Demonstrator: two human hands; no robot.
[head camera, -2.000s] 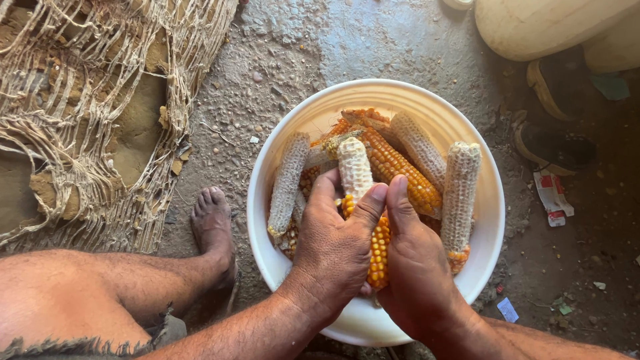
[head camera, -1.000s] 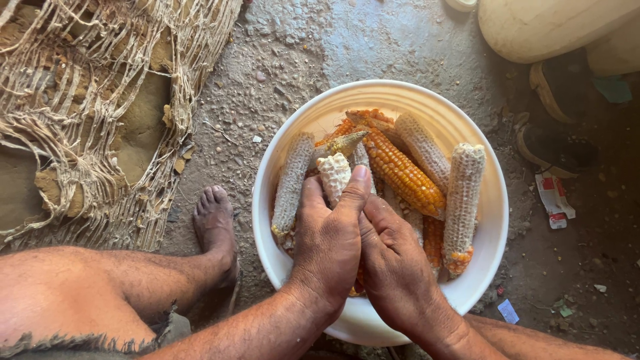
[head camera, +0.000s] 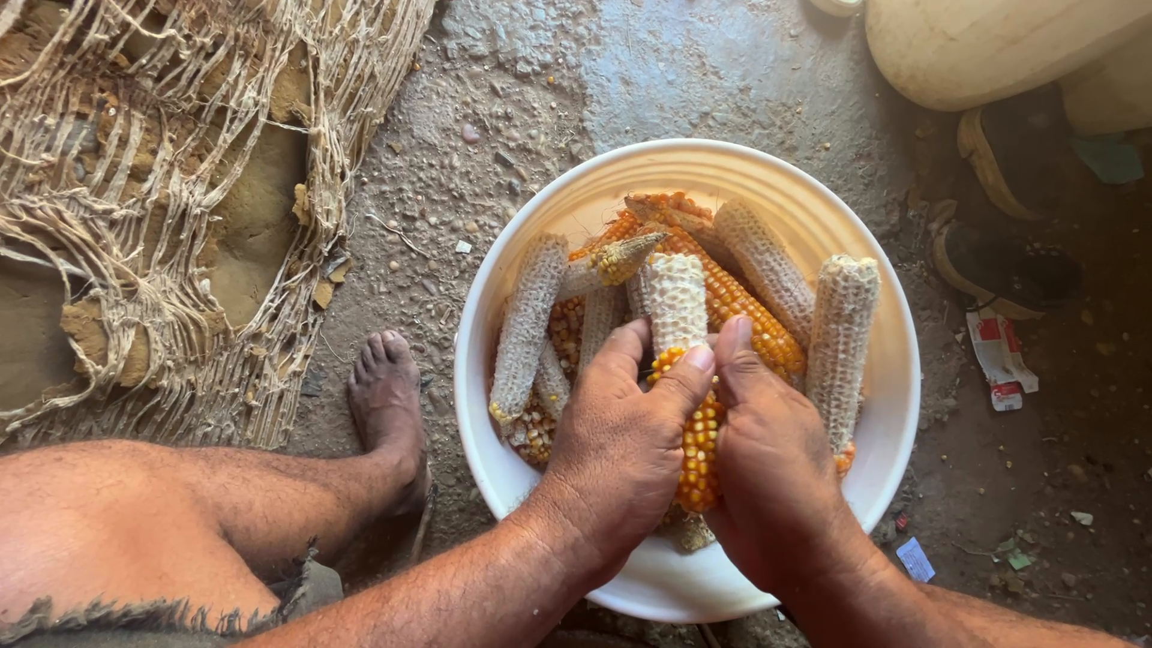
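Both my hands grip one ear of corn over a white plastic bucket. Its upper end is bare cob; orange-yellow kernels cover the lower part. My left hand wraps the ear from the left, its thumb on the kernels near the bare edge. My right hand holds it from the right, thumb upward. Around them in the bucket lie several stripped cobs, one at the left and one upright at the right. An ear with kernels leans behind my hands. Loose kernels show at the lower left.
Knotted fibre netting hangs over a rough earthen surface at the left. My bare foot rests beside the bucket. Pale plastic containers and dark footwear are at the upper right, with a torn wrapper on the dirt floor.
My hands have opened out from their closer clasp of a second ago, and the kernelled part of the held ear shows again between them.
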